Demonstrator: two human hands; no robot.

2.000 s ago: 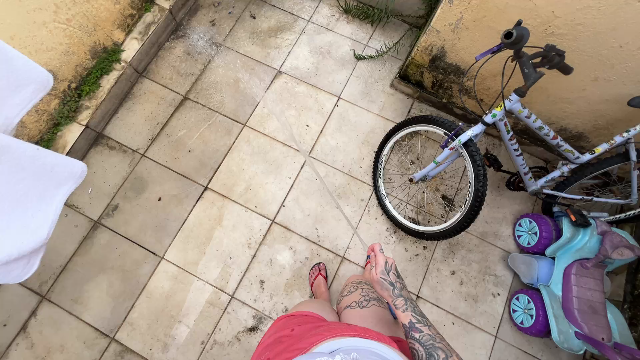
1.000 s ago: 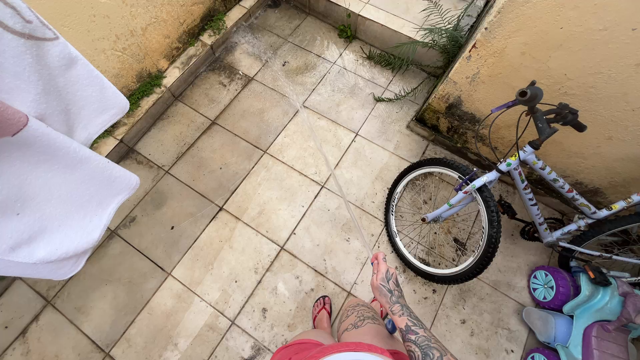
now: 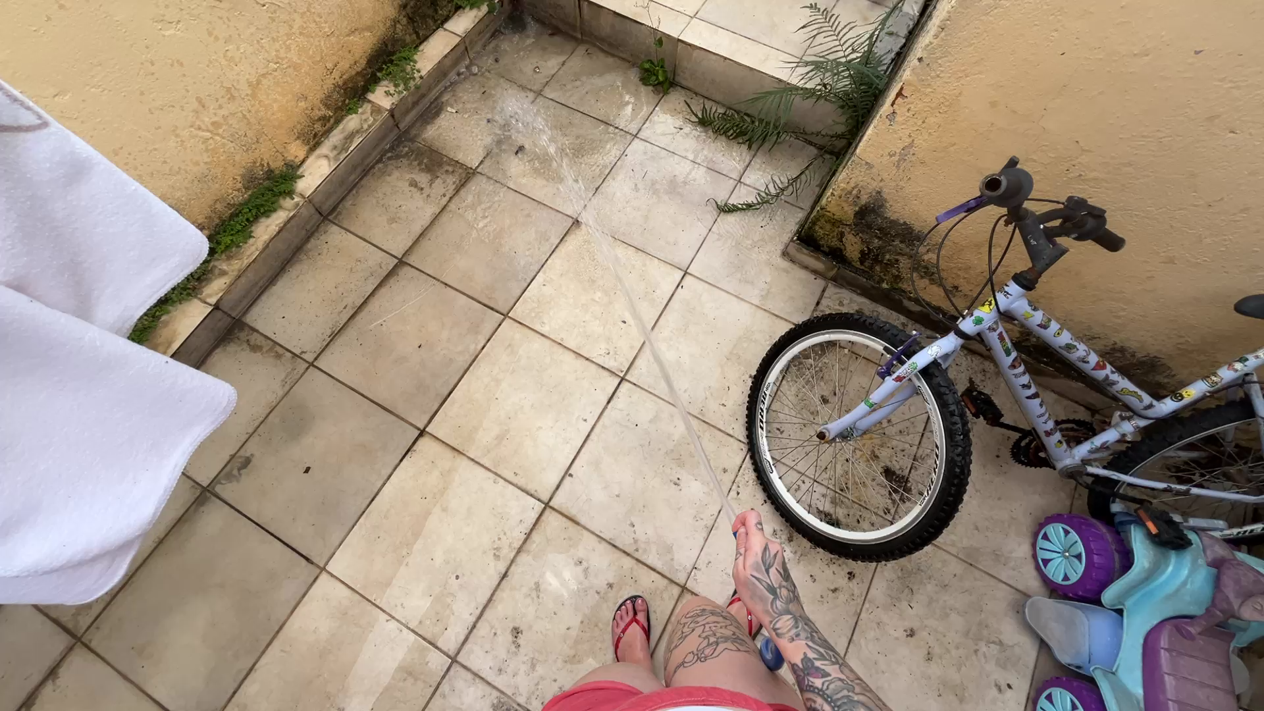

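My right hand [image 3: 752,543], at the lower centre, is closed around the end of a hose, of which only small blue parts show. A stream of water [image 3: 642,326] shoots from it up and to the left and splashes on the wet floor tiles [image 3: 528,148] near the corner by the step. The front wheel of the bicycle [image 3: 859,434] stands just right of my hand, apart from it. My left hand is out of view.
White cloths [image 3: 89,425] hang at the left. A low tiled ledge [image 3: 341,163] with weeds runs along the left wall. Fern fronds [image 3: 839,84] grow by the step [image 3: 731,74]. A purple and turquoise ride-on toy [image 3: 1145,602] stands at the lower right, beside the bicycle.
The view has shifted, showing more of the step and ferns at the top. My right hand keeps its hold, and the water still streams toward the far left corner.
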